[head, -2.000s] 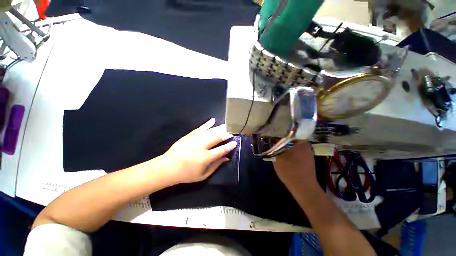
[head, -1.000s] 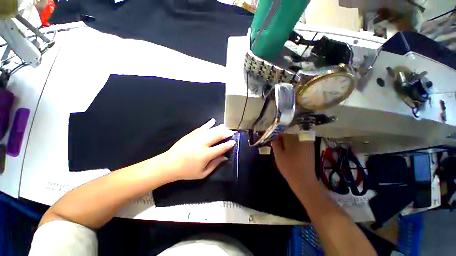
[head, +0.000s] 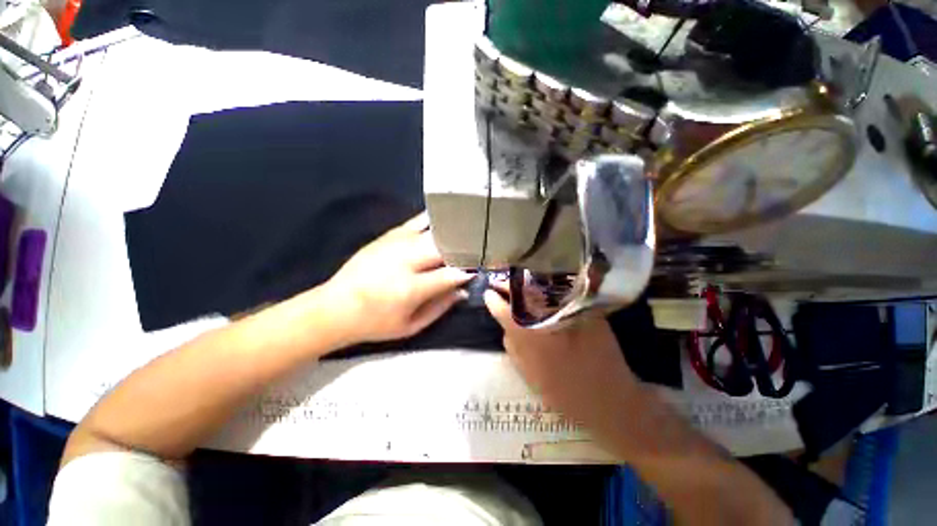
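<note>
A dark garment panel [head: 277, 195] lies on the white table and runs under the off-white machine head [head: 454, 134]. My left hand [head: 396, 288] lies on the panel left of the needle area, fingers slightly apart, fingertips at a small bluish patch [head: 477, 290]. My right hand [head: 560, 354] is just right of the patch, its thumb or fingertip close to my left fingertips; the chrome guard [head: 616, 231] hides part of its fingers, so its grip is unclear. The presser foot and needle are mostly hidden.
A wristwatch [head: 760, 175] is strapped on the machine head below a green tube-like object [head: 545, 26]. Red-handled and black-handled scissors [head: 740, 344] lie right. Ruler marks [head: 514, 414] run along the near edge. More dark cloth [head: 308, 36] lies beyond; a purple item [head: 28, 279] is left.
The panel's near edge has moved away from me, uncovering ruler marks. My right hand has moved left from behind the guard, close to my left fingertips. The pale line on the cloth no longer shows.
</note>
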